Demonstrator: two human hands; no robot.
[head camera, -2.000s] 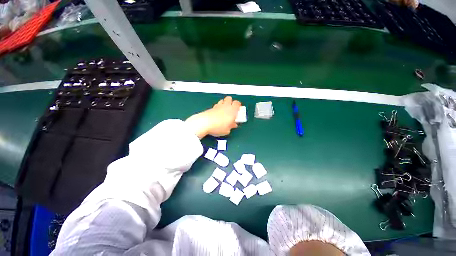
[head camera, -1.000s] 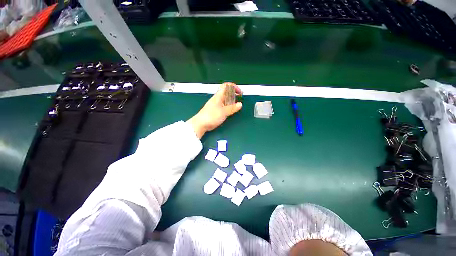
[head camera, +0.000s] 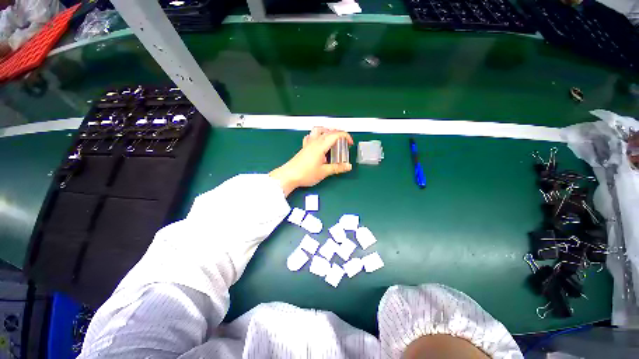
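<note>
My left hand (head camera: 315, 160), bare, grips a small stack of translucent squares (head camera: 340, 150) between thumb and fingers, its layered side edges facing the camera, just below the white rail. A second translucent stack (head camera: 369, 152) lies flat on the green mat to its right, a small gap away. A blue pen (head camera: 417, 163) lies further right. White pads (head camera: 344, 248), some square and some with one rounded end, lie in a loose pile nearer me. My right hand is not visible; only its sleeve and a bit of wrist show at the bottom edge.
A black blister tray (head camera: 115, 189) with clipped units in its far rows is at left, with a blue bin (head camera: 62, 326) below it. Tangled binder clips (head camera: 560, 238) and a clear plastic bag (head camera: 620, 210) are at right. A white upright (head camera: 168, 59) and the conveyor belt (head camera: 448, 77) stand beyond.
My left hand has first lifted and tilted the stack near the rail, then moved it right and down towards the other stack. Small units on the belt have shifted left.
</note>
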